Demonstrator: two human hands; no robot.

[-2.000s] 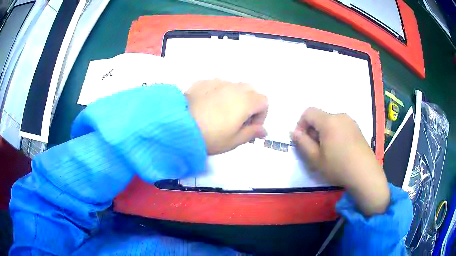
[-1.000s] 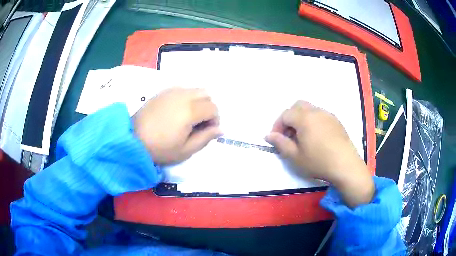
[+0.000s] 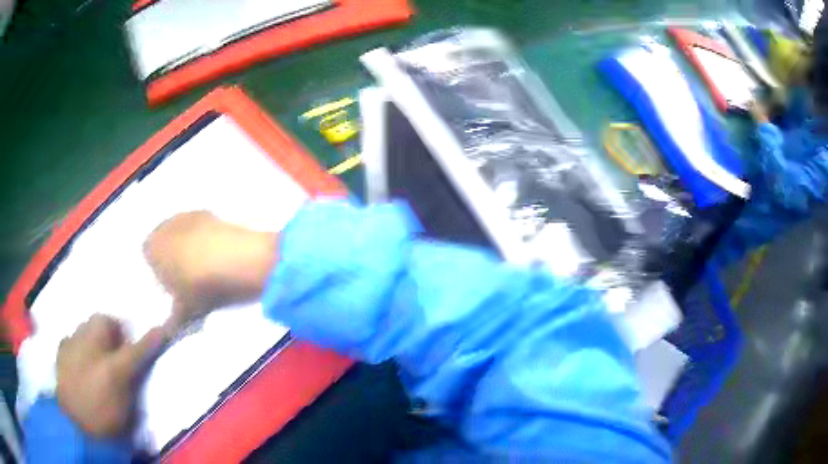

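Observation:
The white panel (image 3: 236,172) with a thin black frame lies in a red foam tray (image 3: 263,399), at the left of the view. My left hand (image 3: 100,376) is over the panel's lower left part, near the view's left edge. My right hand (image 3: 204,263) is over the panel's middle, its fingertips close to my left hand's. Both hands are blurred, and I cannot tell whether a small strip is between the fingers. The lower left of the panel is partly hidden by my left hand and sleeve.
Another panel in red foam (image 3: 272,47) lies at the upper left. Right of my panel are a yellow device (image 3: 338,129), a black sheet with white border (image 3: 418,181), plastic-covered black sheets (image 3: 517,136) and a yellow ring (image 3: 635,148). A person's blue sleeve (image 3: 794,172) shows far right.
The view has swung to the right, so the panel and hands sit further left. My hands are now close together instead of apart. The grey strip between them no longer shows.

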